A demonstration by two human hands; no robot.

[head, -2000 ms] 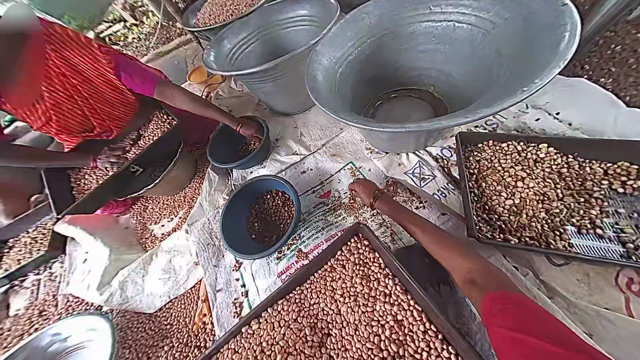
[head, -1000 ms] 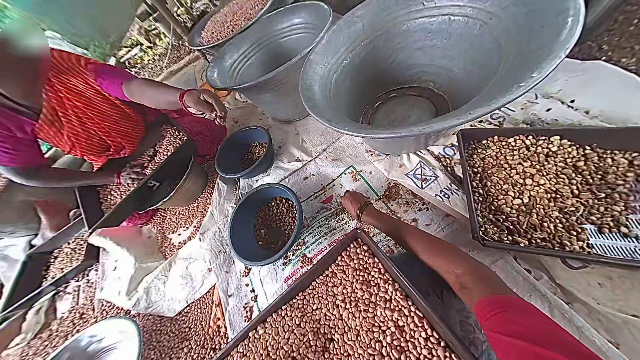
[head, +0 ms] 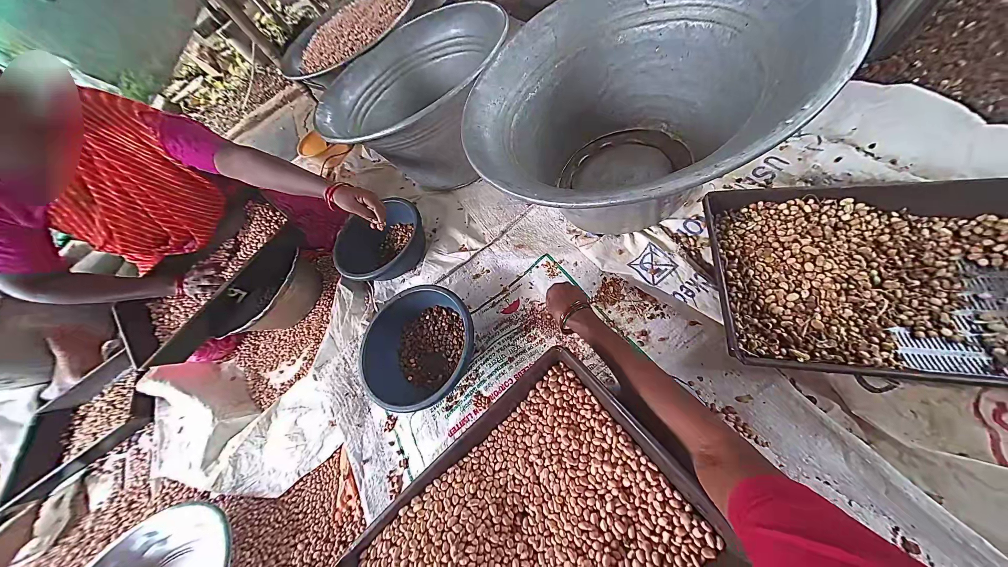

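Observation:
My right hand (head: 568, 305), with a bangle at the wrist, rests low over the printed woven sack sheet (head: 504, 272), among scattered brown bits. Its fingers point away from the camera, and whether they hold anything is hidden. Just left of it stands a blue plastic bowl (head: 370, 358), partly filled with brown nuts or beans. Nearer to me, below the hand, lies a dark tray (head: 563, 354) heaped with reddish-brown beans (head: 551, 465). My left hand is out of view.
Large metal tubs (head: 669, 79) (head: 417, 79) stand ahead. On the right, a tray (head: 850, 276) holds paler beans over a slatted base. A co-worker (head: 142, 181) sits at left, one hand over a second blue bowl (head: 382, 240). A metal basin (head: 169, 539) stands at lower left.
The co-worker's hand was in the second blue bowl, then rose away from it, and is now back over it. My right hand stays low over the sheet.

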